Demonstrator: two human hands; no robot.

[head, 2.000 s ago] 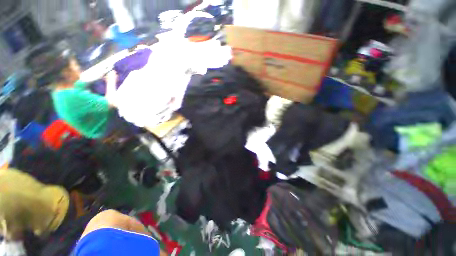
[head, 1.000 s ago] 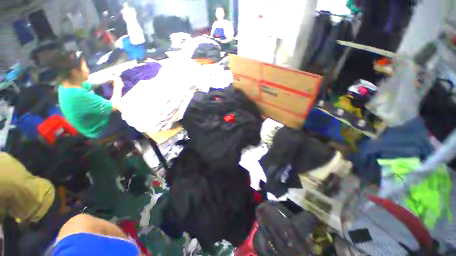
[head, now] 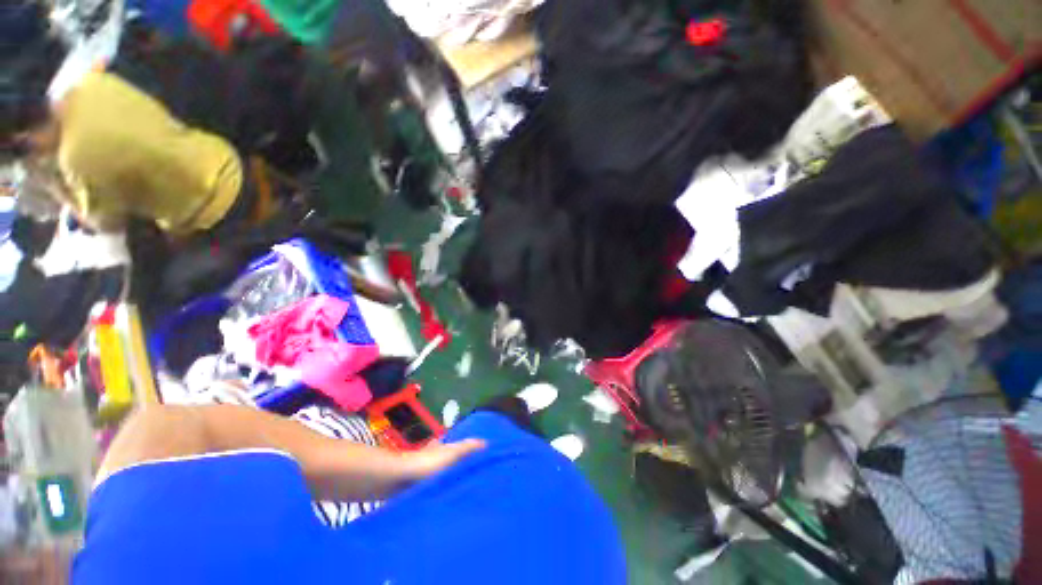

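Observation:
My bare left forearm comes from a blue sleeve at the lower left and bends across the front. My left hand (head: 440, 459) lies against the blue clothing (head: 503, 526); its fingers are blurred and nothing shows in it. My right hand is out of the picture. The black garment pile (head: 571, 206) spreads from the top centre down to the green floor, with a red tie on it. White cloth (head: 714, 217) lies at its right side, beside more black cloth (head: 857, 217).
A blue crate (head: 349, 291) with pink cloth (head: 314, 343) stands at left, near tan cloth (head: 149, 160). A dark fan (head: 720, 400) stands by a red stool (head: 617, 377). A carton (head: 926, 51) is at the upper right; scraps lie on the green floor (head: 480, 354).
The view has tipped down and the pile and carton sit higher. The person in green is mostly cut off at the top. My left forearm and hand and the blue crate have come into view.

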